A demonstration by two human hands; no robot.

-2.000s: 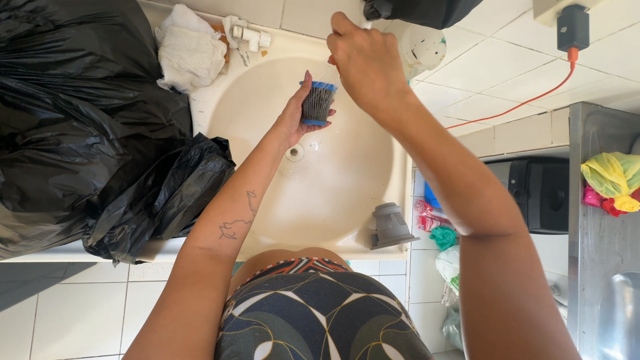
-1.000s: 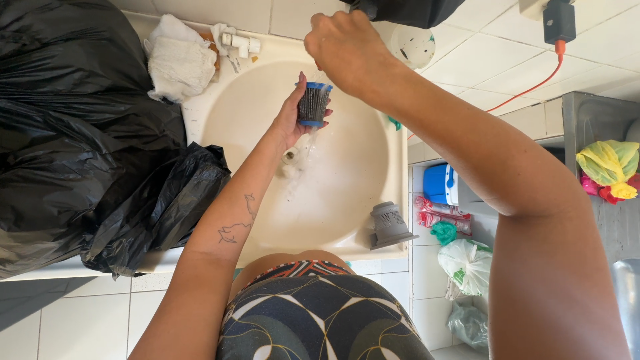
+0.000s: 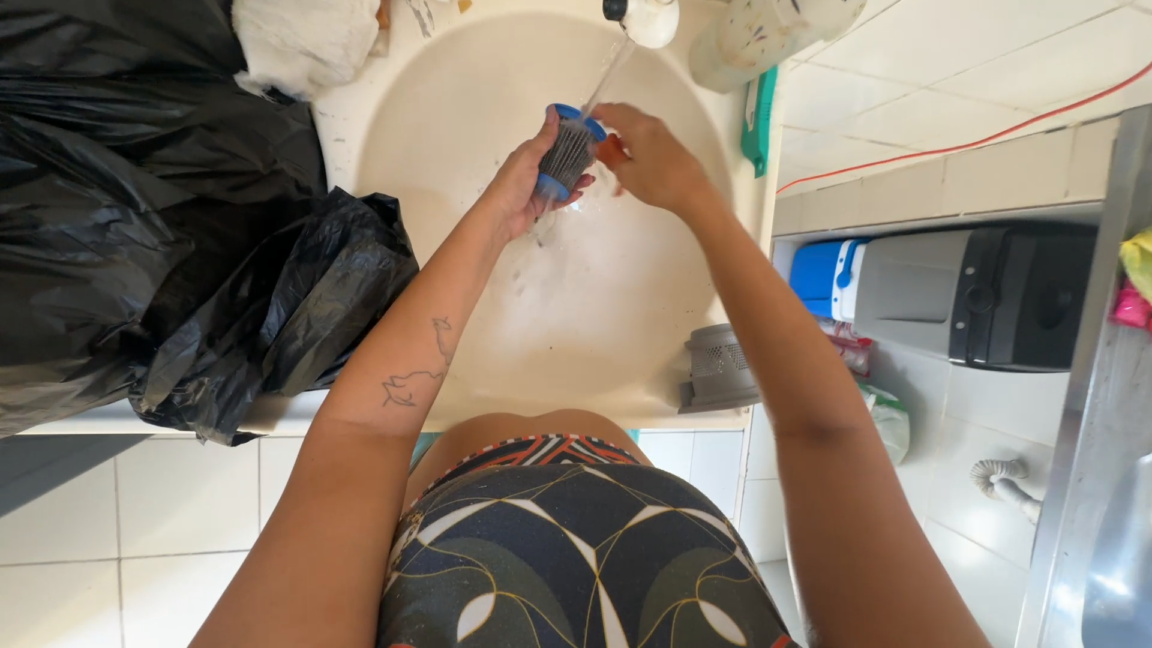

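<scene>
A pleated cylindrical filter cartridge with blue end rings is held in my left hand over the cream sink basin. Water from the white tap runs onto its upper blue ring and splashes below. My right hand is close beside the upper end, fingers bent and partly blurred; whether they touch the ring is unclear. A grey plastic filter housing with small holes lies at the sink's lower right corner.
Black plastic bags cover the left side, beside a white cloth. A cloudy container and a green plastic tool are at the right rim. A grey and black bin and a metal edge lie farther right.
My right hand has come down from above the sink to beside the cartridge. The tap and its water stream now show plainly. The view has shifted closer to the basin.
</scene>
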